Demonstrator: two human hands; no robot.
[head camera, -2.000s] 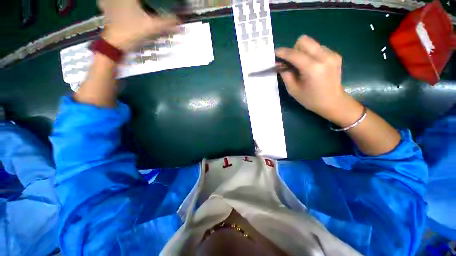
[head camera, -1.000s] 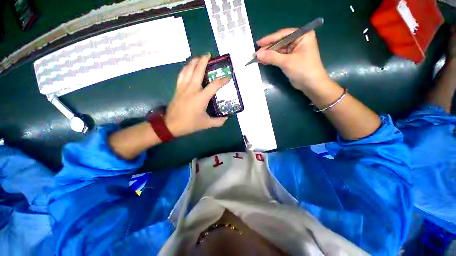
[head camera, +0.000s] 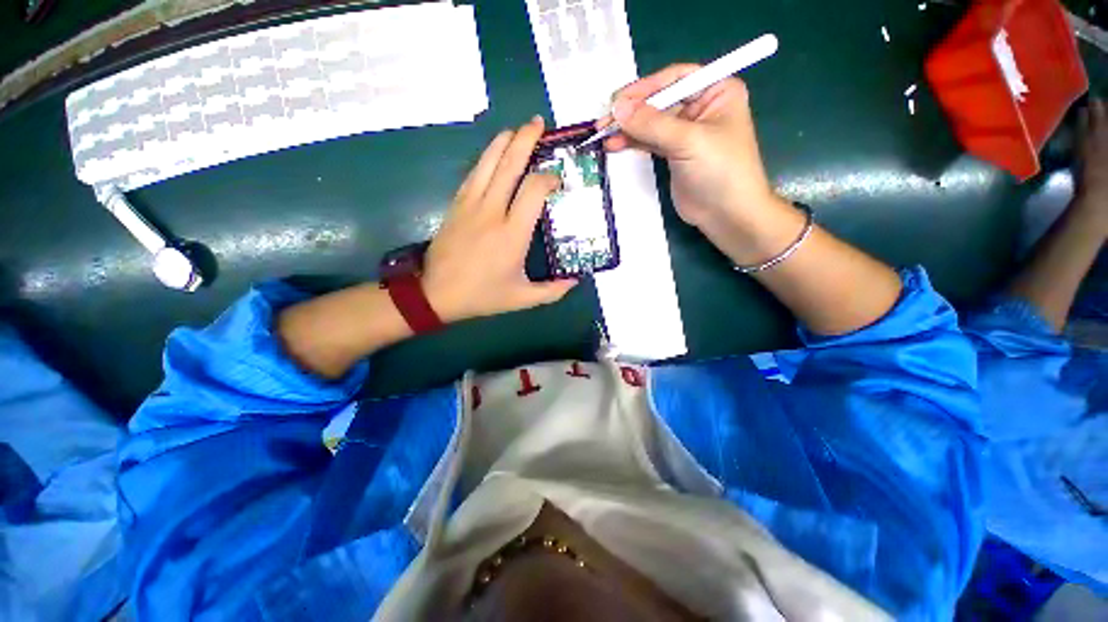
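Observation:
The open phone unit (head camera: 581, 213), with a dark red rim and a green and silver-white inside, lies partly over the narrow sticker strip (head camera: 644, 267). My left hand (head camera: 492, 231) holds it from its left side, a finger reaching onto the inside. My right hand (head camera: 699, 134) holds the tweezers (head camera: 717, 69), which look white. Their tip is at the top end of the phone unit. Whether a small adhesive piece is at the tip cannot be told. The strip has grey shapes at its far end.
The wide sticker sheet (head camera: 280, 91) lies at the left, with a white rod with a round end (head camera: 152, 243) below it. A red bin (head camera: 1008, 85) with white paper stands at the right, near tiny white scraps. Another person's arm (head camera: 1069, 243) is at the right edge.
My left hand came back from the far left with the phone unit and has shifted slightly right. The tweezers' tip moved from over the strip to the phone's top end.

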